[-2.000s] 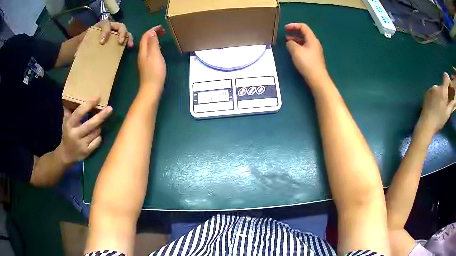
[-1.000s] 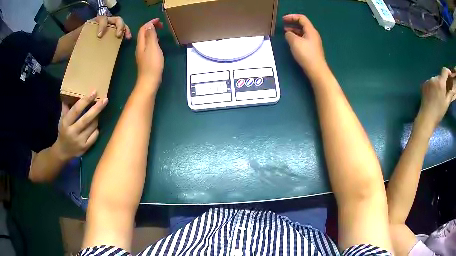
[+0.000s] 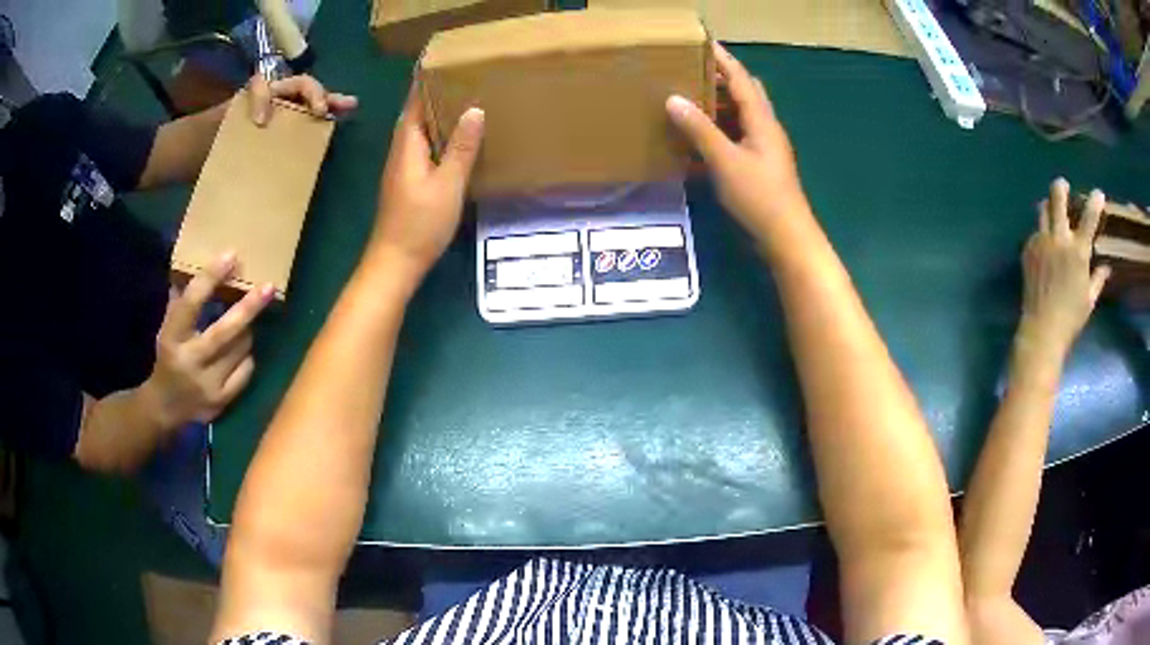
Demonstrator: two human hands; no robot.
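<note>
A closed brown mailer box (image 3: 568, 107) is between my two hands at the top centre, over the weighing plate of the white digital scale (image 3: 588, 306). My left hand (image 3: 430, 183) grips its left side, thumb on the near face. My right hand (image 3: 744, 145) grips its right side, thumb on the near face. The box hides most of the plate. The scale's display and three round buttons show in front of it. I cannot tell whether the box touches the plate.
At left, another person's hands hold a brown carton (image 3: 255, 189). At right, another person's hand (image 3: 1059, 271) touches a brown box (image 3: 1126, 239). A second carton (image 3: 441, 18) and a flat cardboard sheet (image 3: 807, 25) lie at the back. A white power strip (image 3: 936, 63) and wires (image 3: 1053, 76) are far right.
My hands have closed in from beside the box onto both its sides. The box looks tilted or raised, with its near face lower in view. A box now shows by the right person's hand.
</note>
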